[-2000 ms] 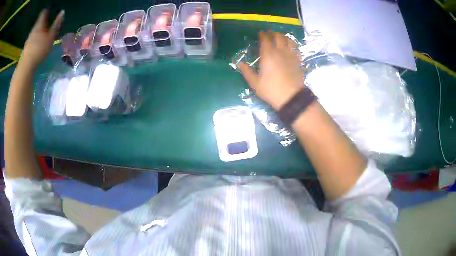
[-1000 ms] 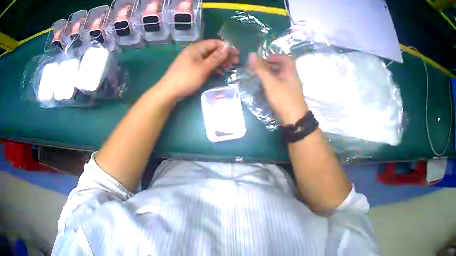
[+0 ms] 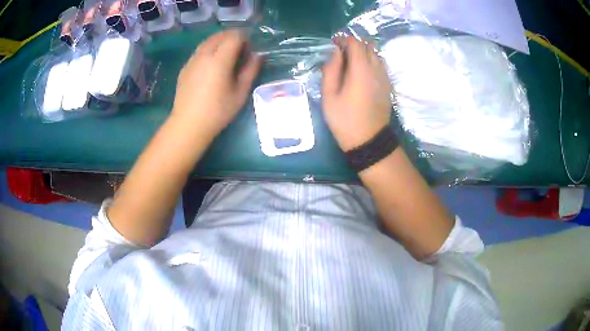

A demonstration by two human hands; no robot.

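Note:
A clear poly bag [image 3: 294, 49] is stretched between my hands above the bench, its edge pulled taut. My left hand [image 3: 213, 81] grips the bag's left side. My right hand [image 3: 356, 94] grips its right side; a dark band is on that wrist. A clear plastic box [image 3: 283, 119] lies flat on the green mat between my forearms, glaring white, with a dark patch near its lower end. It is not in the bag.
Bagged boxes [image 3: 111, 68] sit at the left. A row of unbagged boxes [image 3: 155, 10] with dark and pink contents is at the far left. The stack of poly bags [image 3: 459, 97] lies at the right, with a white paper sheet [image 3: 482, 18] behind. Red stools [image 3: 529, 202] show below the bench.
My left hand has come from the far left to the bag. Both hands have moved apart, stretching the bag between them. The view has shifted, so the bench sits higher in the picture.

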